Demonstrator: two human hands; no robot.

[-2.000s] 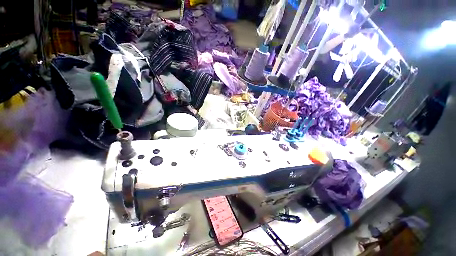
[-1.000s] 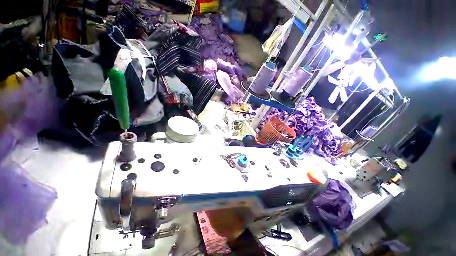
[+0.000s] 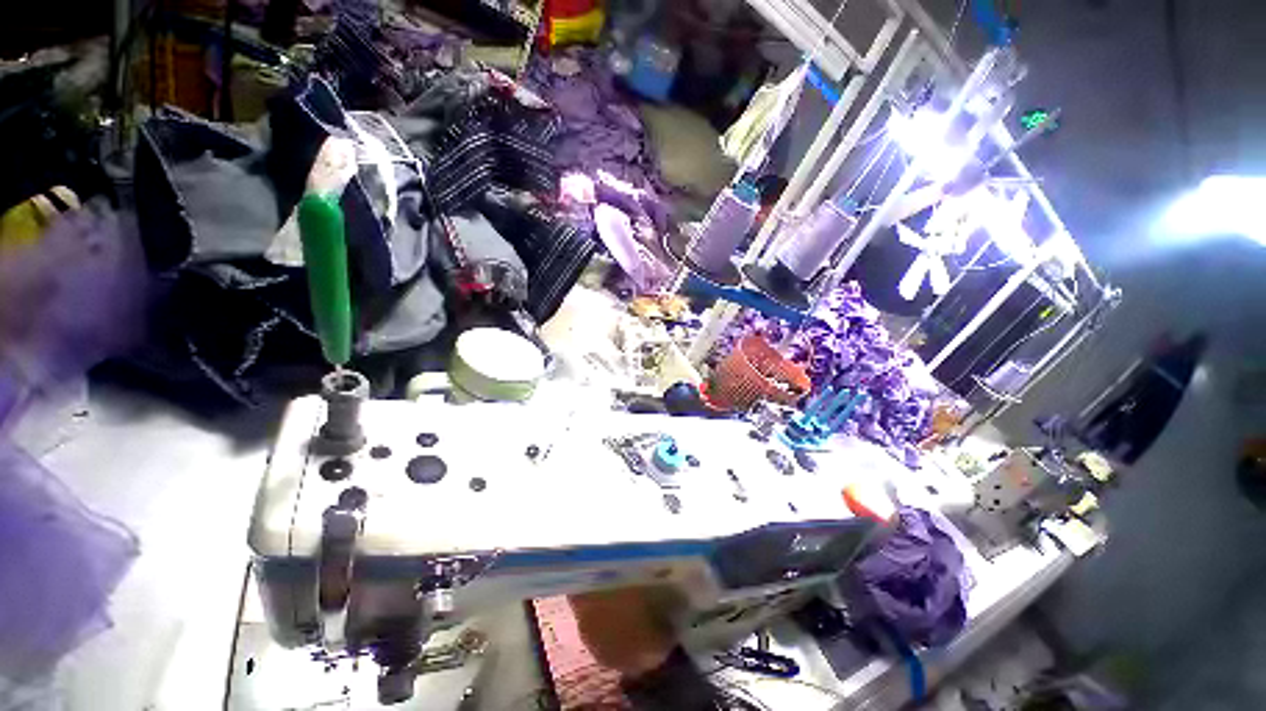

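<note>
The white sewing machine head (image 3: 555, 486) with a blue stripe fills the centre. Its presser foot and needle area (image 3: 396, 674) is at the lower left, with no hand visible on it. A pink-red lit phone (image 3: 562, 653) lies under the machine arm, partly covered. A blurred brown shape over it looks like my right hand (image 3: 628, 642); its fingers cannot be made out, and the arm and the picture's edge cut it off. My left hand is out of the picture. Sheer purple fabric (image 3: 63, 556) hangs at the left.
A green-handled tool (image 3: 328, 278) stands on the machine's left end. Behind are a pale cup (image 3: 497, 367), an orange-red basket (image 3: 755, 372), thread cones (image 3: 725, 229) and a denim heap (image 3: 215, 208). A purple bundle (image 3: 909, 576) lies at the machine's right end. Another machine (image 3: 1014, 493) is at far right.
The brown, hand-like shape has come in over the phone, which was uncovered two seconds ago. A fingertip-like spot at the bottom left edge is gone. The view has shifted slightly.
</note>
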